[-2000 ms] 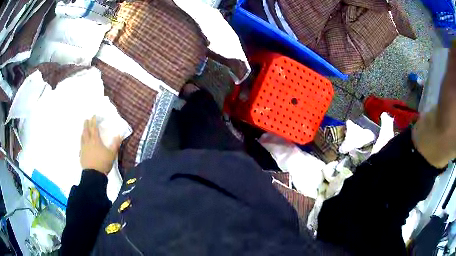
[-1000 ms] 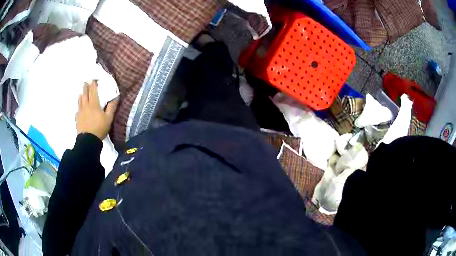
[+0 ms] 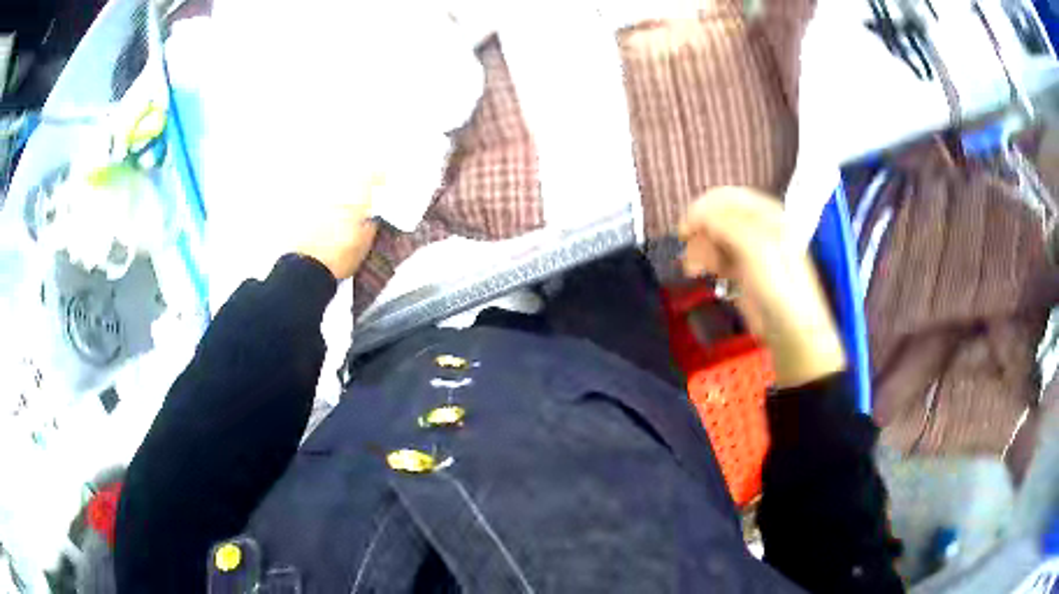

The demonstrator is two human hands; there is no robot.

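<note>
White cloth (image 3: 314, 104) lies at the upper left, glaring strongly. Brown checked cloth (image 3: 494, 163) shows beside it, with a white strip and more checked cloth (image 3: 703, 104) to the right. My left hand (image 3: 339, 232) is at the lower edge of the white cloth; its fingers are washed out, so its grip cannot be told. My right hand (image 3: 749, 261) is at the right part of the table's front edge, fingers curled and blurred, beside the checked cloth. Whether it holds anything cannot be told.
A grey ruler strip (image 3: 499, 279) runs along the table's front edge. A red perforated stool (image 3: 732, 424) is below my right forearm. A blue crate (image 3: 857, 313) with brown checked cloth (image 3: 958, 290) stands at the right. Clear plastic with printing (image 3: 105, 302) lies at the left.
The view has swung right and closer to the table, so the stool and crate appear lower. My right hand has come into view from the far right to the table edge. My left hand stays at the white cloth.
</note>
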